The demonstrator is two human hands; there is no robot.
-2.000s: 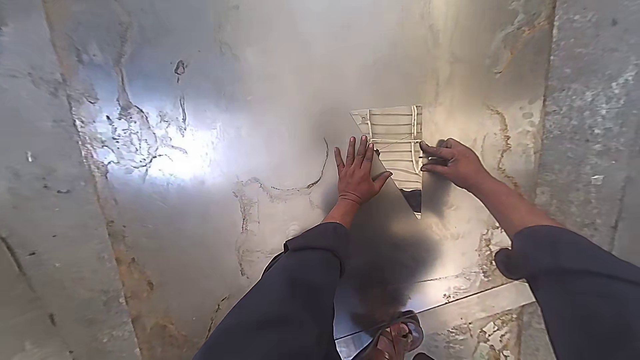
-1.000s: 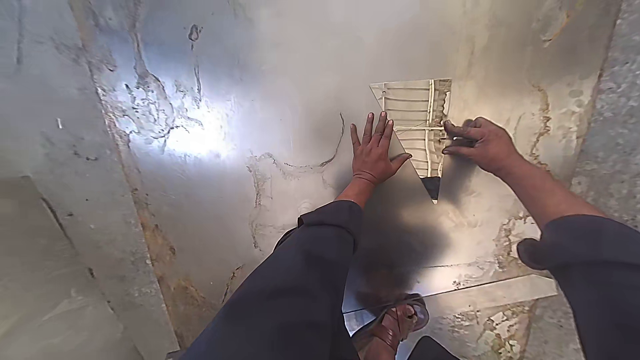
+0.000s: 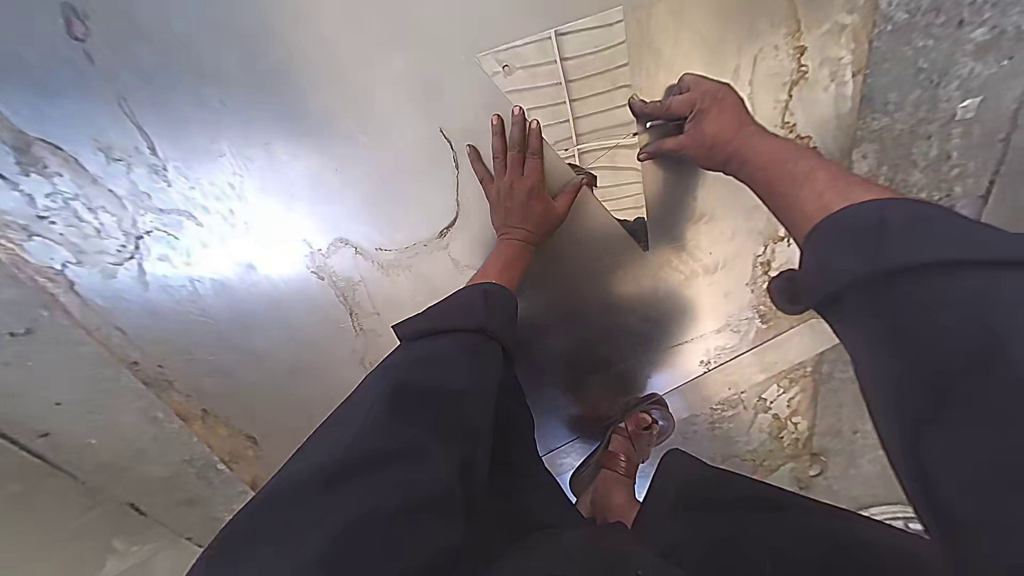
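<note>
A mirror-like triangular metal piece point(image 3: 592, 96) shows at the top, right of centre, reflecting a ribbed surface. My left hand point(image 3: 524, 180) lies flat on the dull metal sheet point(image 3: 384, 192) along the triangle's left side, fingers spread and nothing held. At the triangle's right edge, my right hand point(image 3: 704, 124) has its thumb and fingertips bent inward, touching or very near that edge. Whether it pinches the edge or a small thin thing there cannot be made out. The triangle's narrow tip points down between my two forearms.
A sandalled foot point(image 3: 628, 448) rests at the lower centre, near a seam in the metal. Stained, worn surface runs along the right point(image 3: 928, 104) and lower left point(image 3: 88, 400). A pale round object point(image 3: 894, 516) is partly visible at the lower right.
The view has come nearer to the metal piece. My left hand stays flat on the sheet and my right hand stays at the triangle's right edge.
</note>
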